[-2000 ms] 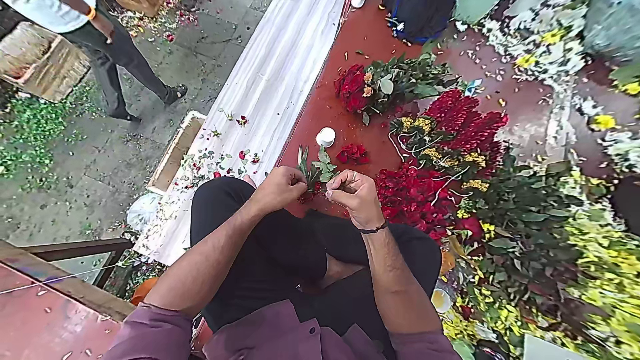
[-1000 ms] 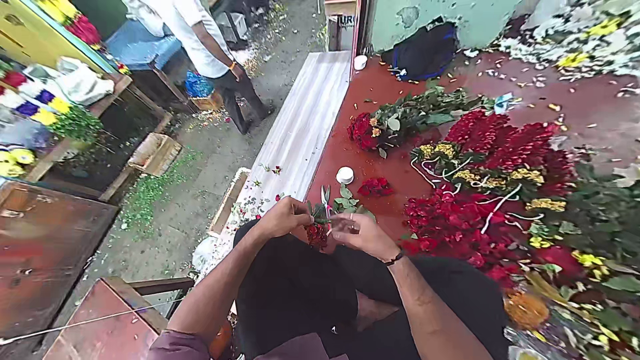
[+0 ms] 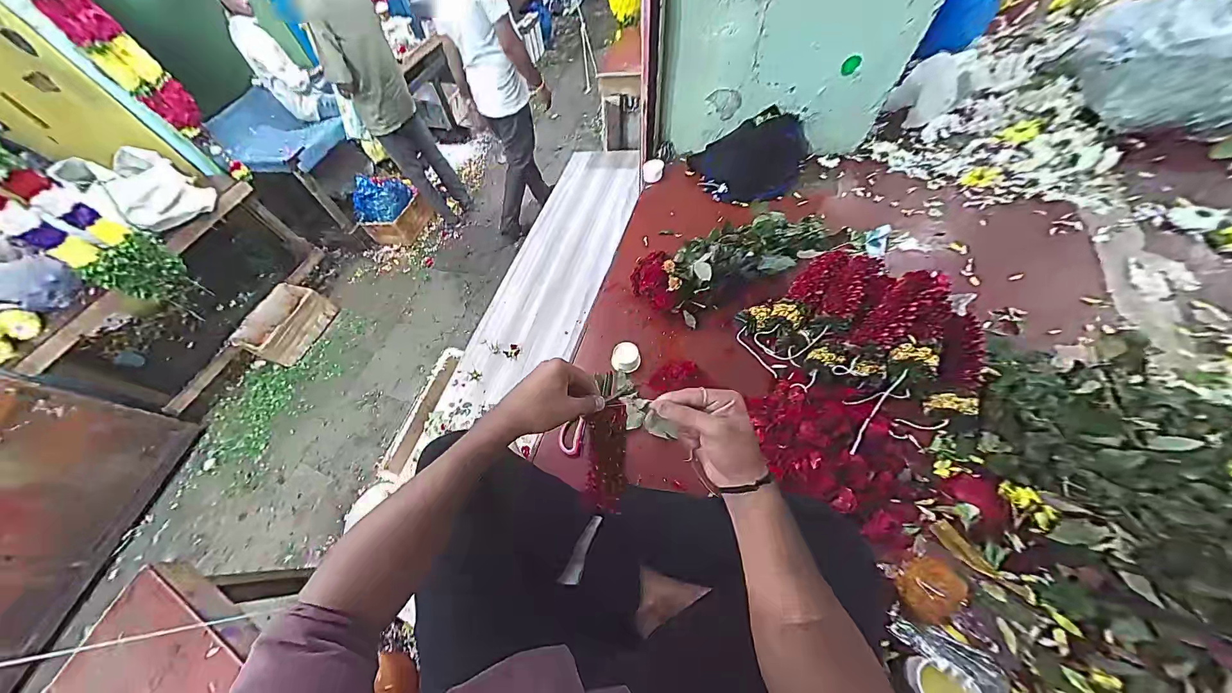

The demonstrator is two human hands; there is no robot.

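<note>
My left hand (image 3: 551, 397) pinches the top of a small strand of dark red petals (image 3: 606, 460) that hangs over my lap. Green leaves (image 3: 647, 412) stick out at that top end, and the fingertips of my right hand (image 3: 714, 431) close on them. Scissors with pink handles (image 3: 573, 438) lie partly hidden beside the strand. Just beyond my hands stands a white thread spool (image 3: 626, 357), and close to it is a small pile of red petals (image 3: 676, 375). To the right are loose red petals (image 3: 828, 443) and finished red garlands with yellow flowers and white strings (image 3: 866, 318).
A bunch of leafy stems with red roses (image 3: 760, 245) lies farther back on the red platform (image 3: 645, 231). Leaves (image 3: 1136, 452) heap up at the right. A dark bag (image 3: 756, 159) leans by the green wall. Several people are at the upper left, past a white board (image 3: 553, 279).
The view has swung up and left, showing more of the lane and people. The red strand now hangs plainly below my left hand, with my right hand at the leaves.
</note>
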